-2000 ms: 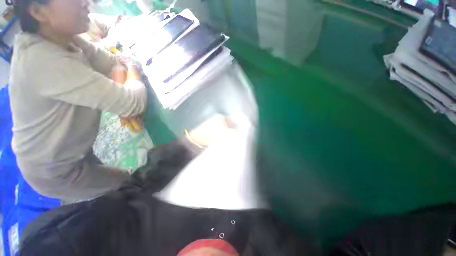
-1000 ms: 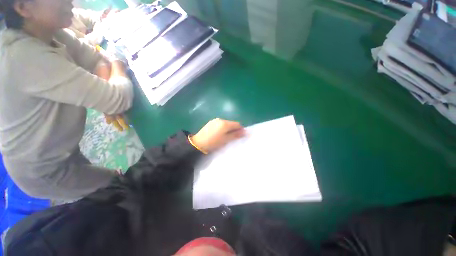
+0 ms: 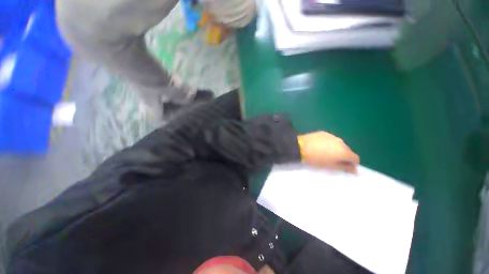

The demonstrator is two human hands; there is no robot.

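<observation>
White sheets (image 3: 343,214), more than one with their edges slightly offset, lie on the green table right in front of me, blank on the visible side. My left hand (image 3: 328,152), bare with a yellow wrist band, is at their far edge, with its fingers curled down onto the paper. The fingertips are blurred and partly hidden. My right hand is not recognisable in view; a small skin-coloured patch at the bottom edge is too cut off to identify.
A stack of white layers (image 3: 338,40) with a dark flat device (image 3: 354,6) on top stands at the far side of the green table (image 3: 354,96). A seated person in beige (image 3: 115,32) is at upper left. Blue bins (image 3: 32,85) stand on the floor at left.
The sheets, raised and blurred two seconds ago, now lie on the table. My left hand stays at their edge. The view has turned left and down, showing more floor and the blue bins.
</observation>
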